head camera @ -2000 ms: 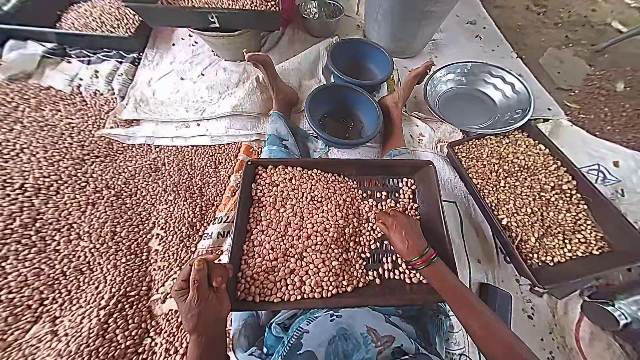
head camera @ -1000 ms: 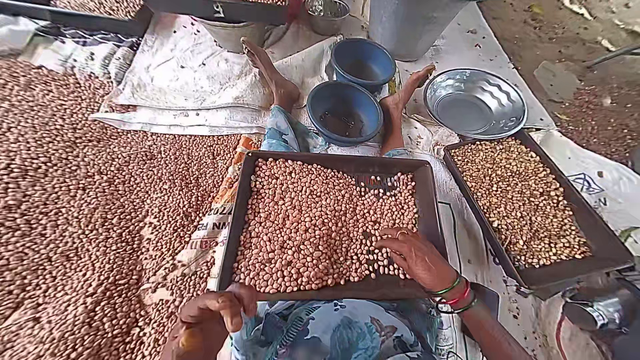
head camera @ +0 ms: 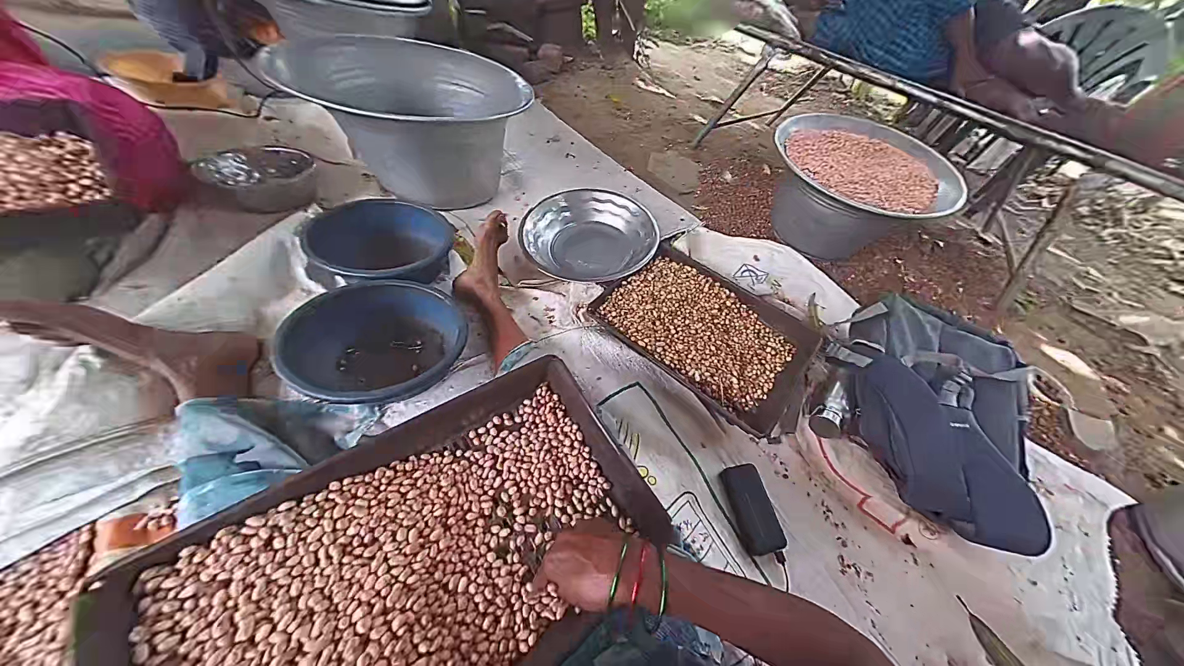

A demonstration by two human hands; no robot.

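Note:
A dark rectangular tray (head camera: 622,442) spans the lower left, filled with pinkish-brown nuts or seeds (head camera: 351,555). At its right part my right hand (head camera: 585,562), with green and red bangles at the wrist, rests among the nuts. Its fingers point down and are partly hidden, so whether they hold any cannot be told. My left hand is out of view. Two blue basins, one nearer (head camera: 370,340) and one farther (head camera: 377,236), stand beyond the tray beside bare feet. To the right lies a smaller dark tray (head camera: 797,368) of yellowish-brown kernels (head camera: 698,328).
A shiny metal bowl (head camera: 590,235) and a large metal tub (head camera: 421,139) stand ahead. Another tub (head camera: 823,217) holds pink nuts at the back right. A dark backpack (head camera: 943,444) and a black device (head camera: 754,509) lie on the right. Other people sit nearby.
The view has swung to the right, bringing in the backpack and the tub of pink nuts. My left hand, seen by the tray's lower left corner before, has left the view.

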